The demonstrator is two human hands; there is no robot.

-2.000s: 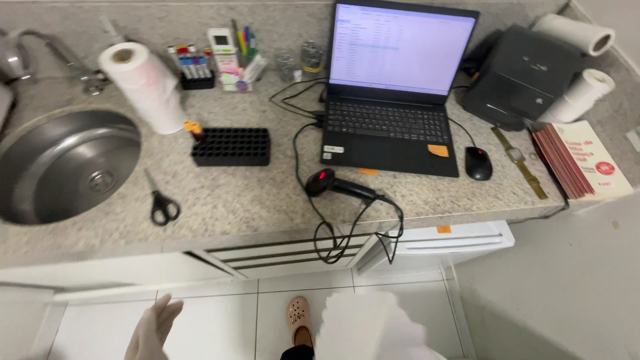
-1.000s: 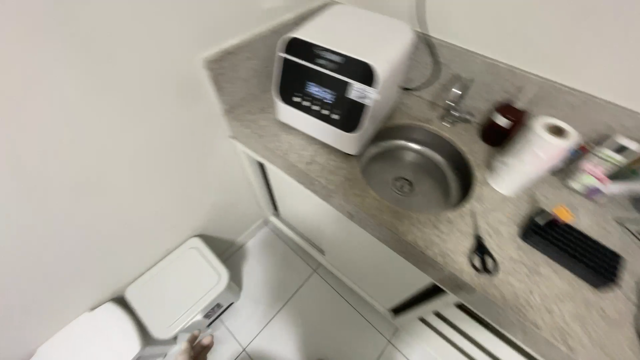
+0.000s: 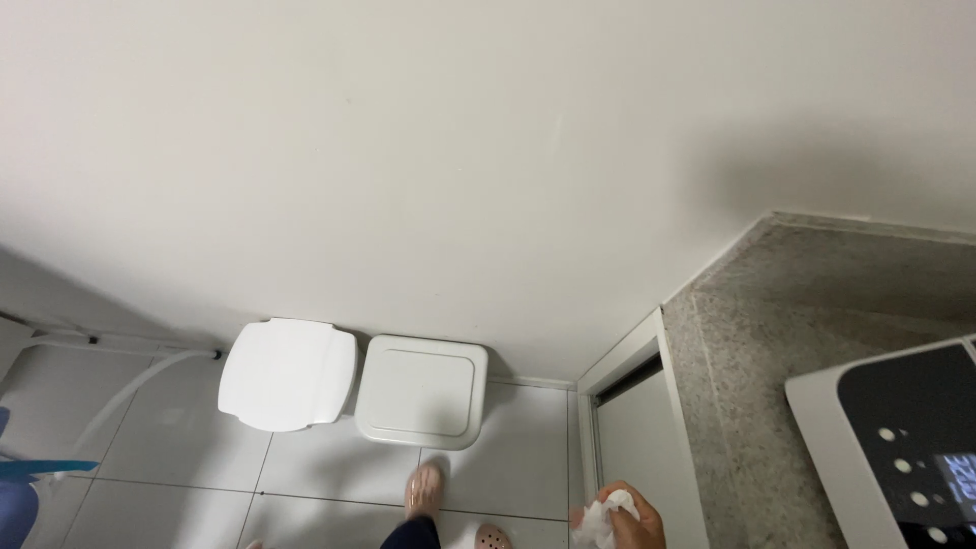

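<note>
My right hand (image 3: 639,518) is at the bottom edge, right of centre, with its fingers closed on a crumpled wad of thin white material (image 3: 598,524). Whether the wad is gloves or paper, I cannot tell. My left hand is out of view. To the left of the right hand, a white lidded bin (image 3: 422,392) stands on the floor against the wall, its lid down. Beside it is another white bin (image 3: 288,374) with a notched lid. A foot in a pale clog (image 3: 424,488) is at the front of the nearer bin.
On the right, a speckled stone counter (image 3: 732,396) carries a white appliance with a black display panel (image 3: 907,442). Below it is a white cabinet front (image 3: 648,450). White curved legs (image 3: 126,389) and a blue object (image 3: 19,503) are at the left.
The view has swung left from the laptop and sink to the wall and bins. The right hand, with the white wad, is now visible at the bottom.
</note>
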